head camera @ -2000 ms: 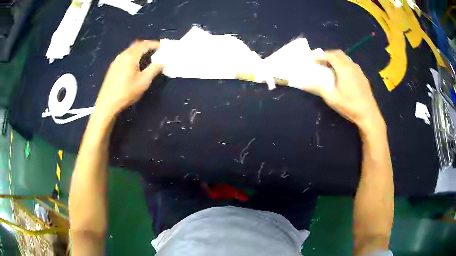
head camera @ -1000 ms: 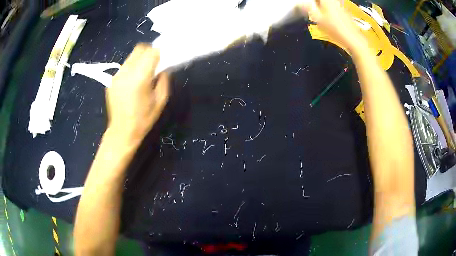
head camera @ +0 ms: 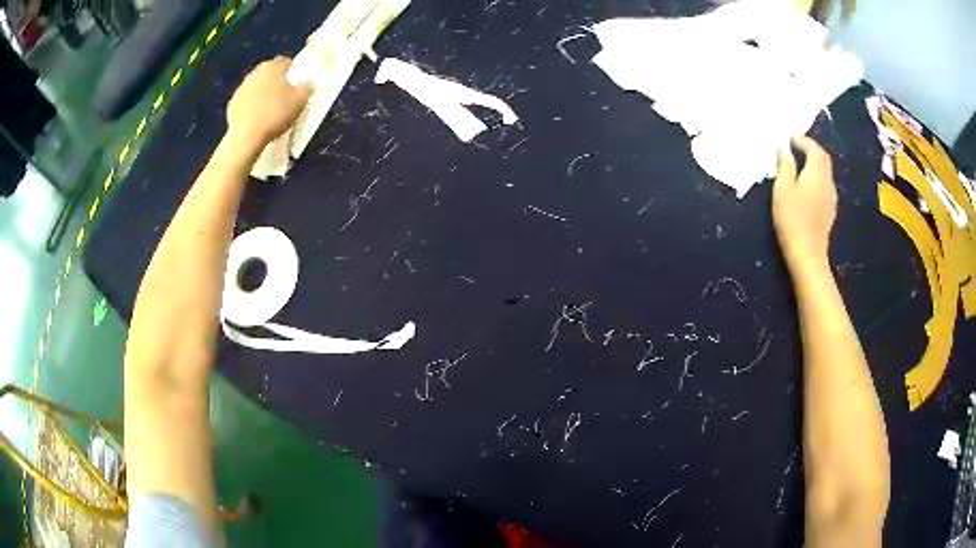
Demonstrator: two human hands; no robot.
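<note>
White cut fabric pieces (head camera: 728, 80) lie spread on the dark table at the upper right. My right hand (head camera: 805, 198) is at their lower right edge, with thumb and fingertips on the cloth. A long folded white bundle (head camera: 340, 64) lies slanted at the upper left. My left hand (head camera: 265, 104) is at its left side with the fingers on its edge; the fingertips are partly hidden. A white fabric tie strip (head camera: 444, 99) lies beside the bundle.
A roll of white tape (head camera: 260, 276) with a loose tail lies below my left hand, beside the forearm. Yellow curved patterns (head camera: 933, 310) are at the right edge, near a small white scrap (head camera: 949, 447). Yellow-framed cart at the lower left.
The view has turned left. The white pieces were held between both hands; now they lie at the upper right with only my right hand on them. My left hand has moved to the long bundle.
</note>
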